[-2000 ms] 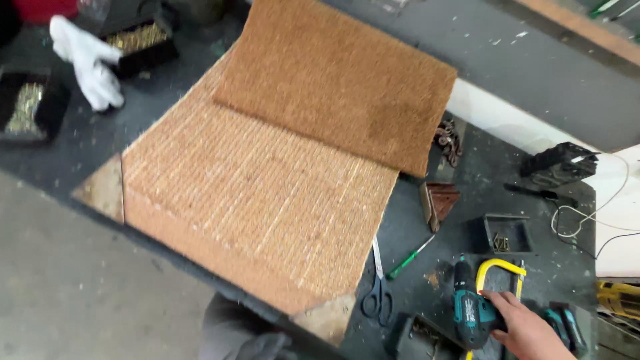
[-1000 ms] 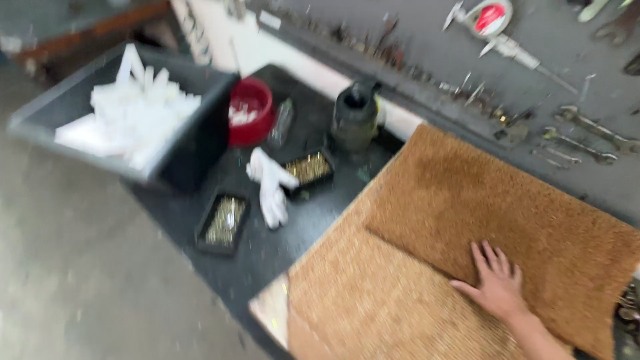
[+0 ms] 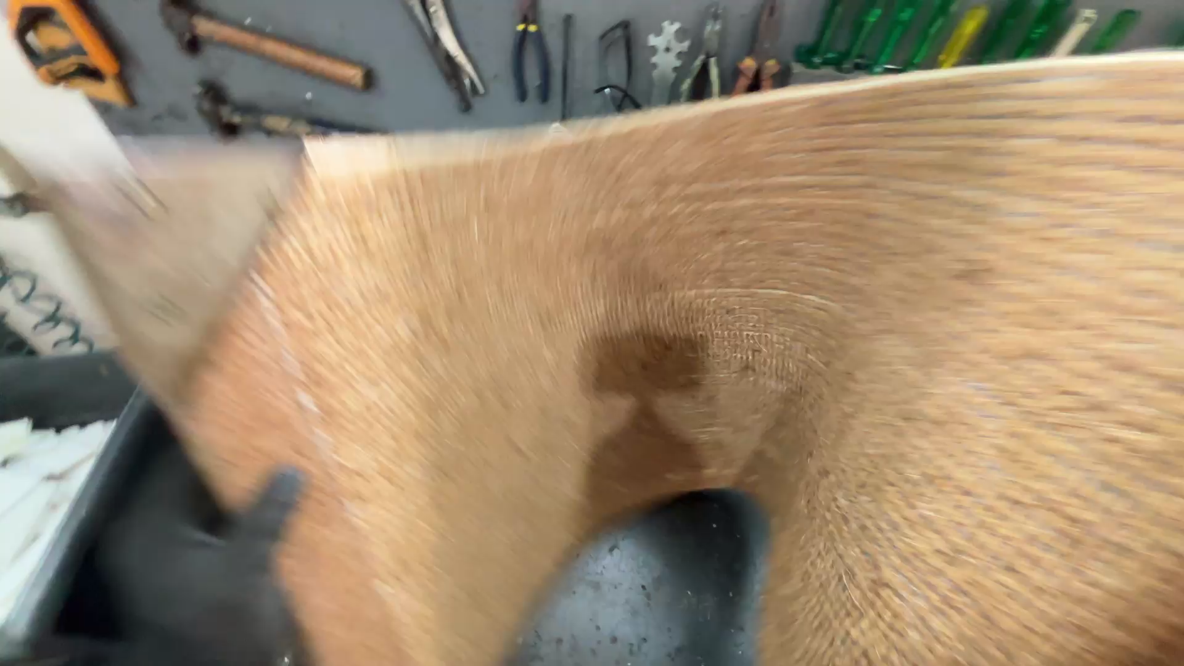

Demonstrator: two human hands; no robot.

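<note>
A large tan ribbed mat point(image 3: 518, 305) fills most of the head view, raised and bent into a curve, with motion blur over much of it. A grey-brown triangular piece point(image 3: 185, 240) covers its upper left corner, and a smooth, pinkish-tan band runs down its left edge. My left hand point(image 3: 203, 555), in a dark glove, grips that left edge at the lower left, its thumb over the near face. My right hand is out of view. Under the mat's arched lower edge shows the dark, speckled bench top point(image 3: 647, 592).
Behind the mat, a grey tool board holds a hacksaw point(image 3: 69, 46), a hammer point(image 3: 277, 51), pliers point(image 3: 530, 51) and several green-handled screwdrivers point(image 3: 897, 32). A black bin point(image 3: 69, 388) with white pieces stands at the lower left, close to my left hand.
The ribbed mat, lying flat on the bench before, is now raised and bent. The brown mat that lay over it is no longer seen. My gloved left hand has come onto its edge. The view has shifted.
</note>
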